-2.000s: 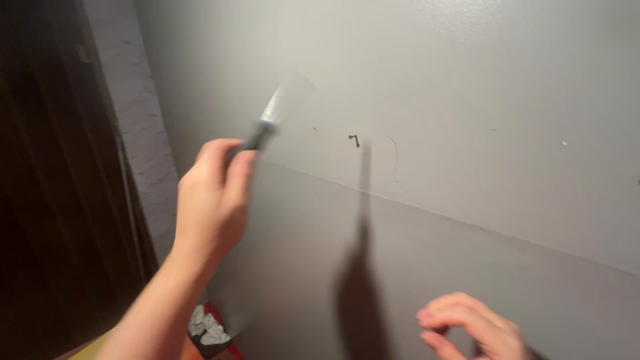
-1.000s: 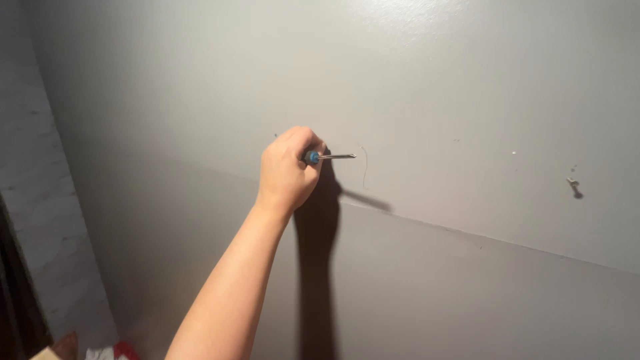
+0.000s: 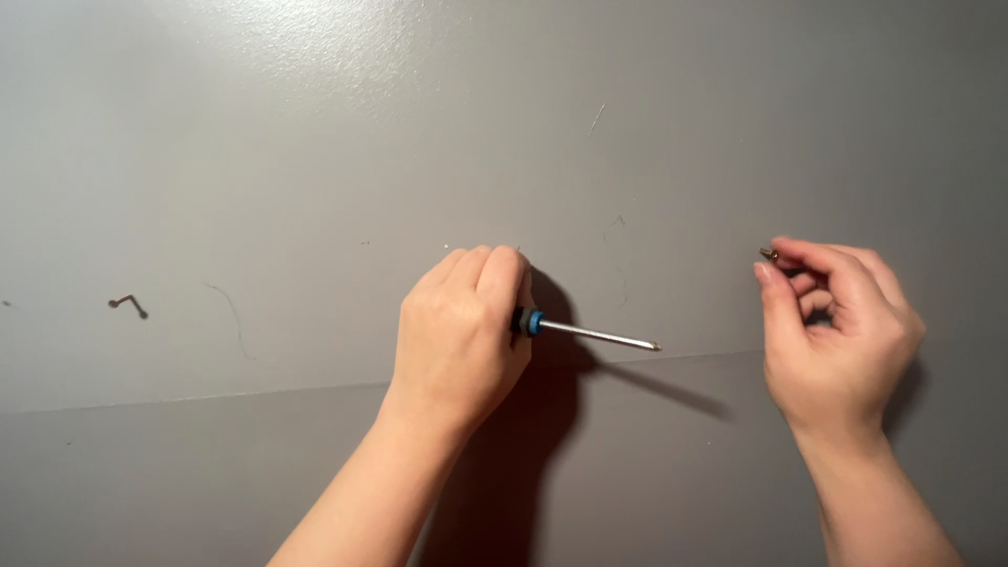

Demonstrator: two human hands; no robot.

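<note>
My left hand (image 3: 468,339) is closed around the dark handle of a screwdriver (image 3: 598,334), which has a blue collar and a bare metal shaft pointing right. Between the thumb and index finger of my right hand (image 3: 835,315) is a small brass-coloured screw (image 3: 768,253); part of it is hidden by the fingertips. Another small screw (image 3: 122,299) rests on the grey surface at the far left, with its shadow beside it. The screwdriver's tip points toward my right hand without touching it.
A smooth grey surface (image 3: 315,189) fills the view, crossed by a thin seam (image 3: 197,398). Hairs or threads (image 3: 232,315) and small specks lie on it. My left arm and the screwdriver cast dark shadows on the surface.
The view has shifted strongly to the right. My right hand, out of view one second ago, is back in view with a small screw in its fingers. My left hand still holds the screwdriver.
</note>
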